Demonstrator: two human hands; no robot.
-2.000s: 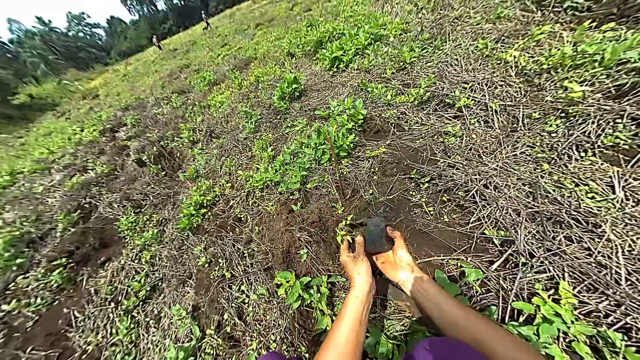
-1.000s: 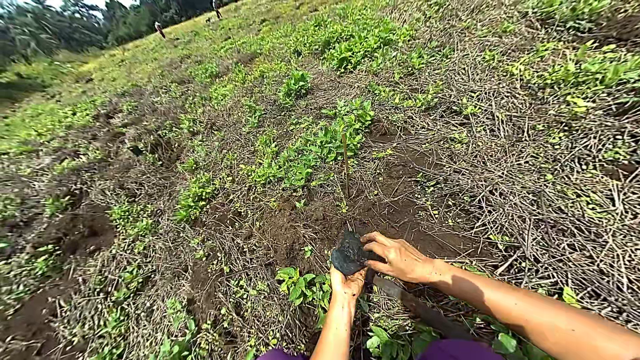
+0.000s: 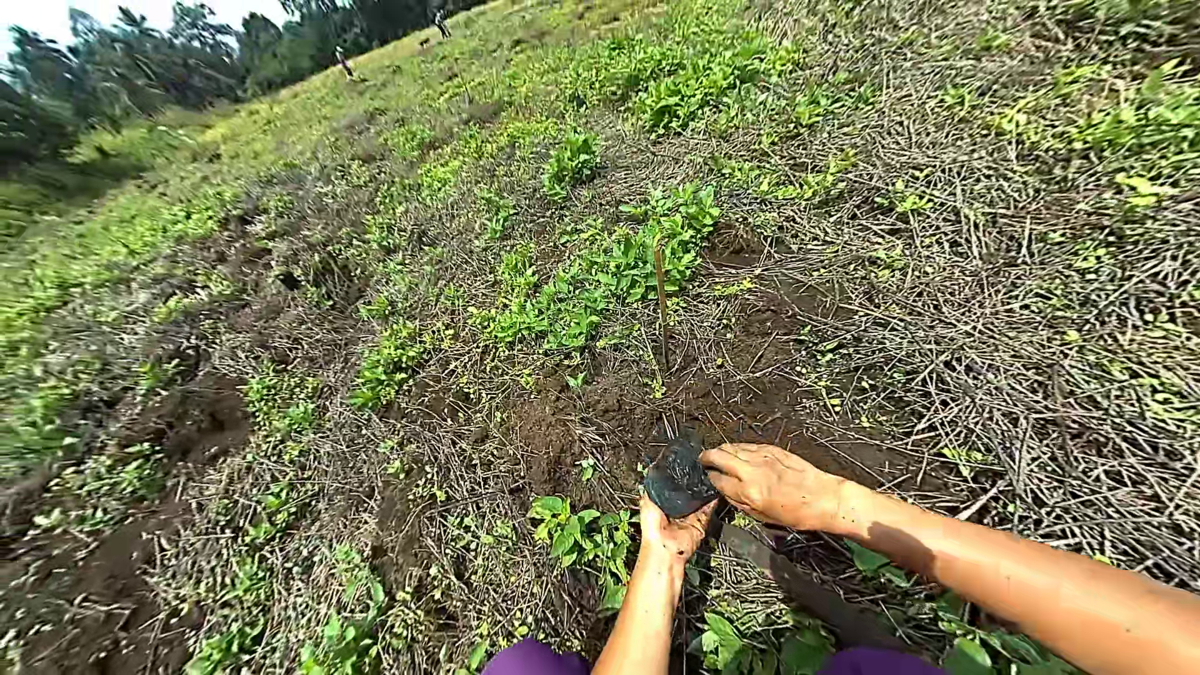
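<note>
A small black plastic nursery bag point(image 3: 677, 480) rests in my left hand point(image 3: 673, 530), which cups it from below. My right hand point(image 3: 773, 486) touches the bag's right side, fingers bent and fingertips at its edge. Soil marks both hands. Dark loose soil point(image 3: 750, 398) lies just beyond the bag. A thin upright wooden stake point(image 3: 661, 300) stands in the ground past it. What the bag holds is too dark to tell, and no plant shows plainly at it.
Dry cut stems point(image 3: 1022, 375) cover the slope at right. Low leafy plants point(image 3: 581, 539) grow near my left forearm, more around the stake. A long dark object point(image 3: 806, 586), perhaps a tool blade, lies under my right forearm. Two distant people point(image 3: 344, 63) stand upslope.
Two seconds ago both hands cupped the black bag, with small leaves beside it. Since then my right hand has shifted to the bag's right side, and my left hand holds it from below.
</note>
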